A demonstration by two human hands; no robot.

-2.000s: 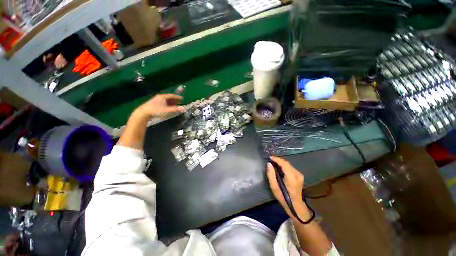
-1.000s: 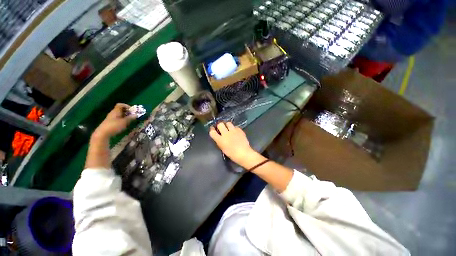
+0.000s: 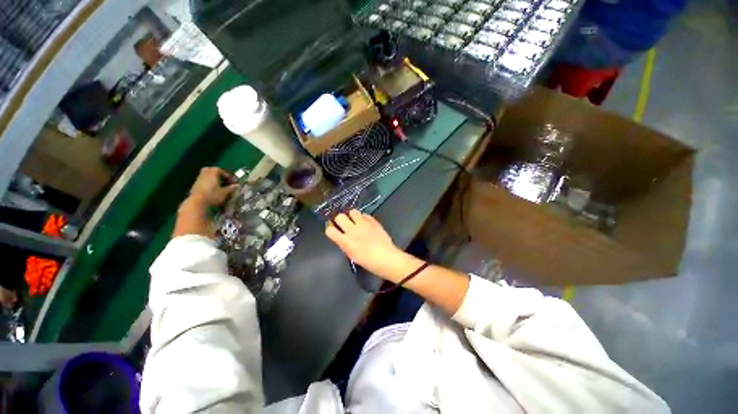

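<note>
A heap of grey-silver modules (image 3: 263, 218) lies on the dark bench top along the green conveyor. My left hand (image 3: 210, 190) is at the heap's rear left edge with its fingers bent. A small pale piece shows at its fingertips, but I cannot tell if it is held. My right hand (image 3: 360, 241) is curled round the black handle of the soldering iron, right of the heap, near thin silvery wires (image 3: 388, 171). The iron's handle is mostly hidden under the hand, and its dark cord loops over the wrist.
Behind are a white cylinder (image 3: 255, 125), a brown tape roll (image 3: 303, 179), a small carton with a light-blue item (image 3: 322, 115), a round wire guard (image 3: 356, 149) and blister trays (image 3: 485, 32). A large open cardboard box (image 3: 647, 202) is right; a purple-rimmed container (image 3: 97, 388) is lower left.
The view has swung right. My left hand has gone from over the conveyor, where it held a pale module, to the heap's rear edge. My right hand has moved from the front bench to the wires.
</note>
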